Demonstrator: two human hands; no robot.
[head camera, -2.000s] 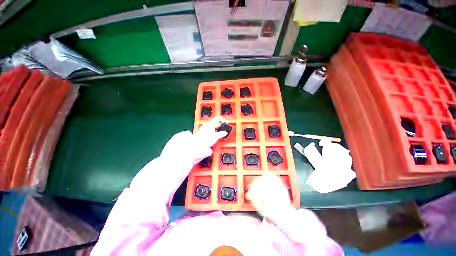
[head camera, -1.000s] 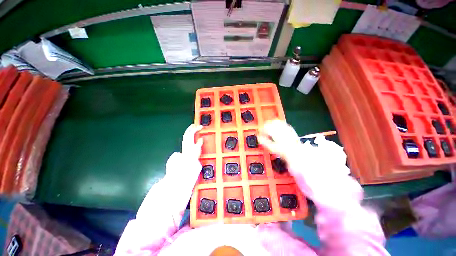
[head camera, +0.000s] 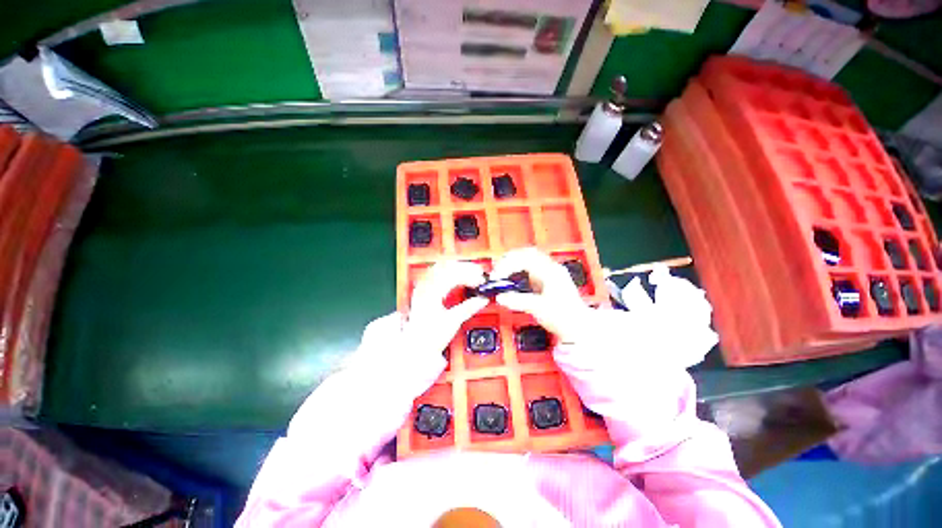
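The orange-red compartment tray (head camera: 404, 248) lies in front of me, with black squarish watch cases in many pockets, such as one watch case (head camera: 490, 417) in the nearest row. My left hand (head camera: 450, 294) and my right hand (head camera: 542, 296) meet over the middle of the tray. Their fingertips hold a black watch case (head camera: 503, 285) between them, seen nearly edge-on. The hands are very bright, so finger detail is hard to see. They hide part of the third row and the edges of the fourth.
A stack of orange-red trays (head camera: 713, 206) stands at the right, another stack (head camera: 41, 237) at the far left. Two white bottles (head camera: 599, 134) stand behind the tray. A crumpled white cloth (head camera: 682, 320) and a slim stick (head camera: 651, 266) lie right of the tray.
My hands were apart over the tray's two sides and have come together at its middle around a watch case. The third pocket of the second row, filled before, is now empty.
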